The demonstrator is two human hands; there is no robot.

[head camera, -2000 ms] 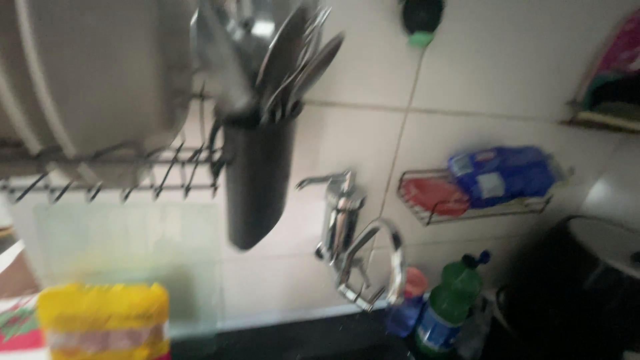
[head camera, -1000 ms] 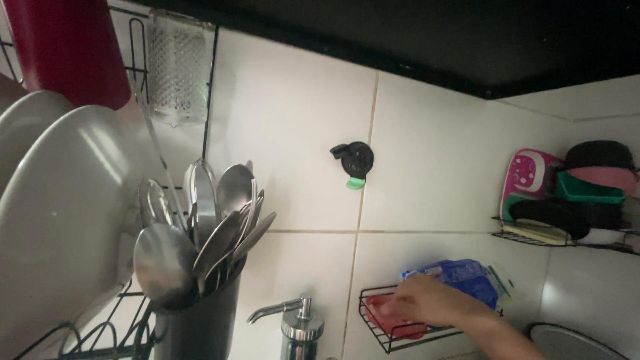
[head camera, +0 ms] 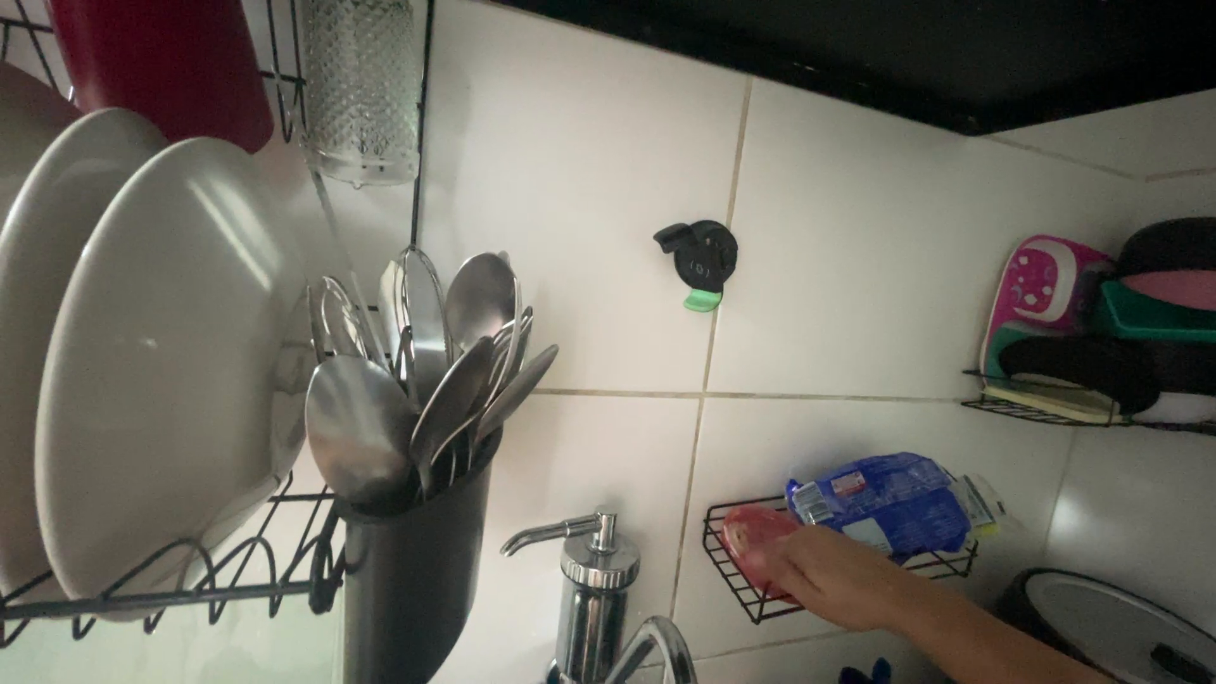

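My right hand (head camera: 841, 578) reaches in from the lower right, its fingers on a red item (head camera: 758, 541) at the left end of a black wire wall rack (head camera: 760, 608). The fingertips are partly hidden, so I cannot tell whether they grip it or only touch it. Beside the hand, a blue plastic package (head camera: 883, 499) lies in the same rack, with a small clear packet (head camera: 978, 503) at its right end. My left hand is out of view. To the left of the rack stands a chrome soap dispenser (head camera: 597, 589), near the curved chrome faucet (head camera: 655, 641).
White plates (head camera: 180, 361) stand in a black dish rack (head camera: 190, 597) at left, beside a dark cutlery holder (head camera: 413, 579) full of spoons. A grater (head camera: 361, 90) hangs above. Sponges and brushes fill a right-hand wire shelf (head camera: 1035, 410). A dark lidded pot (head camera: 1121, 617) is lower right.
My right hand, absent two seconds ago, has come in from the right and is at the red item, where it also was one second ago. The view has tilted up.
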